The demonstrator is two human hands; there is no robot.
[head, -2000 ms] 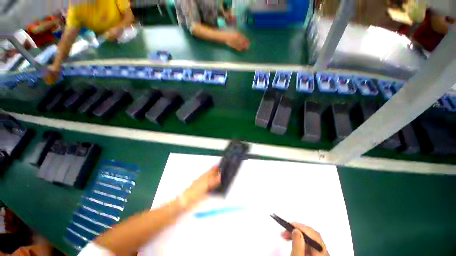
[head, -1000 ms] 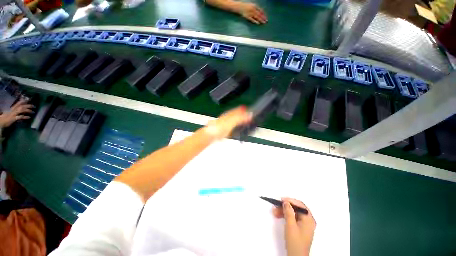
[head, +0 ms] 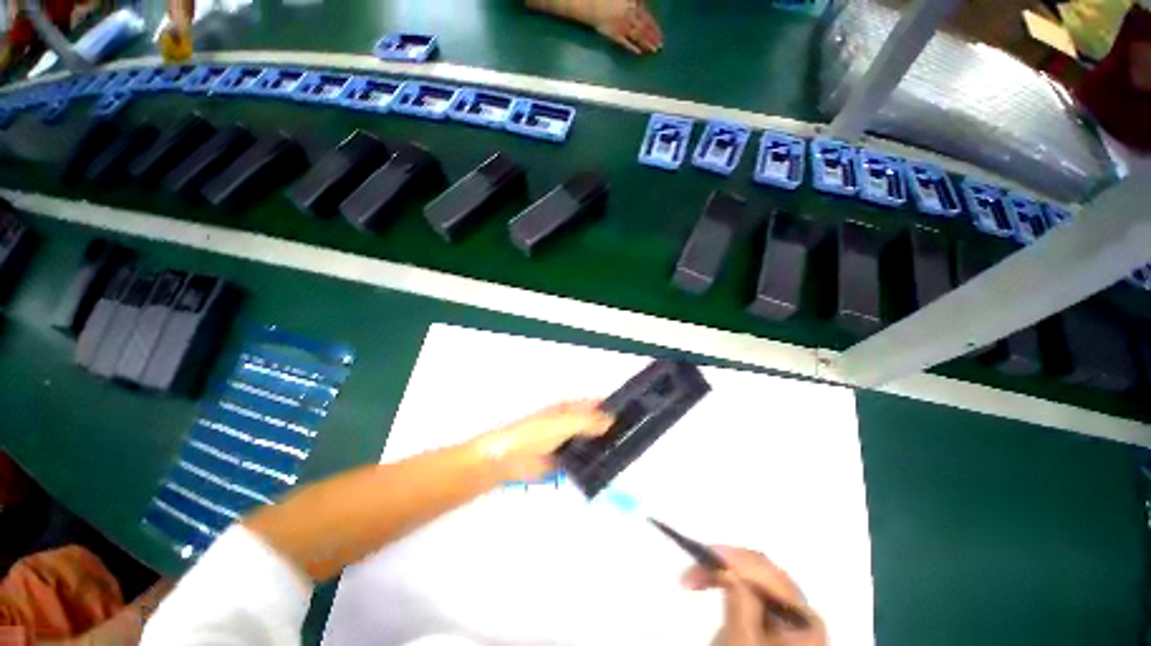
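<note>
My left hand (head: 555, 435) holds a black housing (head: 646, 423) tilted above the white work sheet (head: 808, 505). The housing's recessed side faces up. My right hand (head: 757, 599) holds the black tweezers (head: 692, 545) like a pen, tips pointing up and left. A small light-blue film piece (head: 619, 501) shows at or near the tweezer tips, close to the housing's lower end; whether the tips grip it is too blurred to tell. More blue film (head: 537, 481) lies on the sheet, partly hidden by the housing and left hand.
Spare film strips (head: 259, 429) and waiting housings (head: 152, 328) lie left of the sheet. Beyond a pale rail (head: 505, 297), the conveyor carries black housings (head: 473, 199) and blue frames (head: 543, 119). A slanting white post (head: 997, 297) stands at the right. Another person's hand (head: 627, 25) is across the belt.
My left hand has come back from the belt with a housing and holds it over the sheet. The right hand's tweezers are now close to it, with blue film near their tips.
</note>
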